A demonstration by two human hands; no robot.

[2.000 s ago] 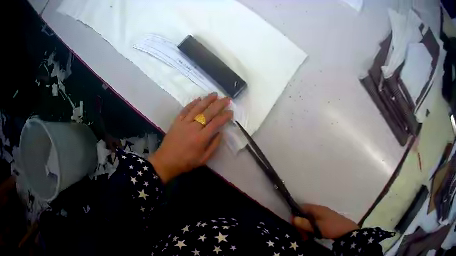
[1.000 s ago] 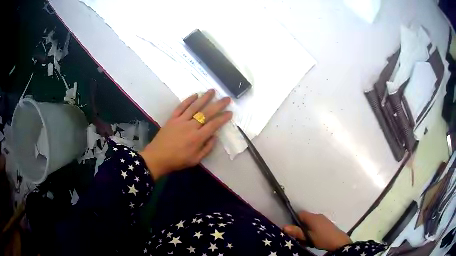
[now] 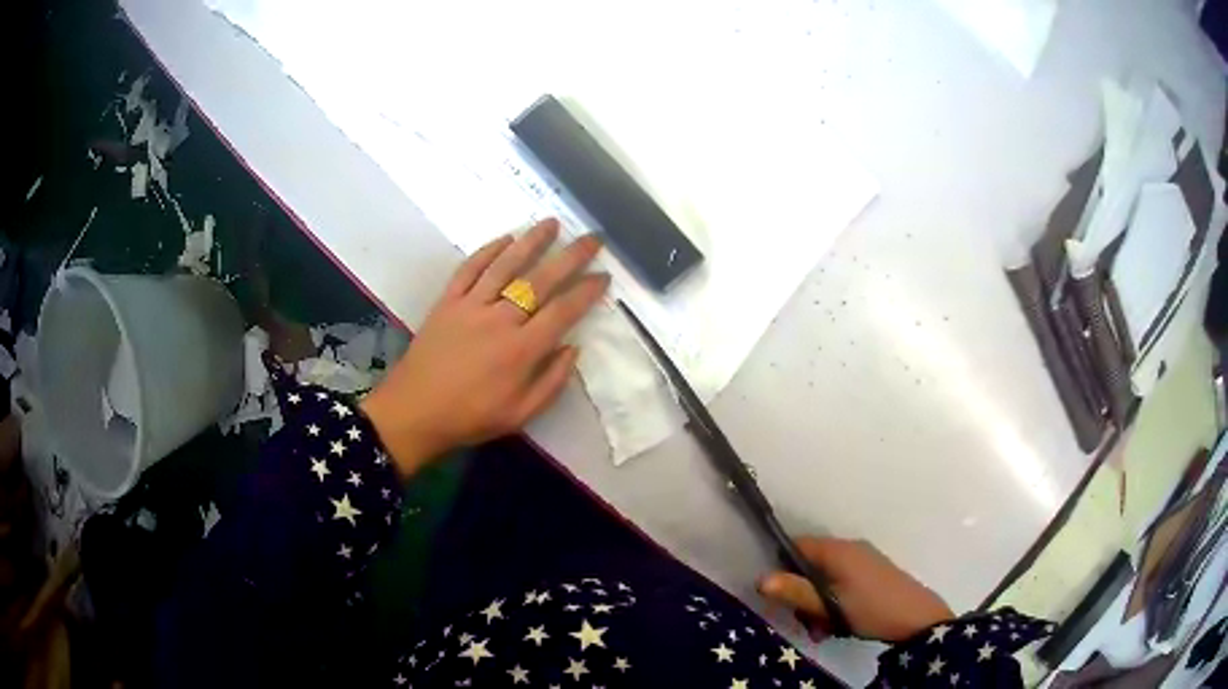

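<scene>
White fabric (image 3: 781,175) lies on the pale table, its lower end near the front edge. A dark pattern weight (image 3: 606,193) lies on it, over a paper pattern piece (image 3: 523,172) whose printed lines are washed out by glare. My left hand (image 3: 492,337), with a ring, lies flat with fingers slightly apart on the fabric and pattern, below the weight. My right hand (image 3: 862,588) holds the long shears (image 3: 734,471) by the handles. Their tips are at the fabric beside my left fingertips. A partly cut flap of white cloth (image 3: 626,397) lies left of the blades.
Brown checked pieces (image 3: 1064,350) with white pieces on them lie at the right. A side surface (image 3: 1172,417) holds piles and a dark bar (image 3: 1088,608). A grey-white bucket (image 3: 182,364) stands on the floor at left among white scraps. Another pale cloth (image 3: 1003,27) is at the top right.
The shear tips have moved up and slightly left along the fabric beside the pattern. The white flap below them has grown longer. My left hand has shifted slightly up and left.
</scene>
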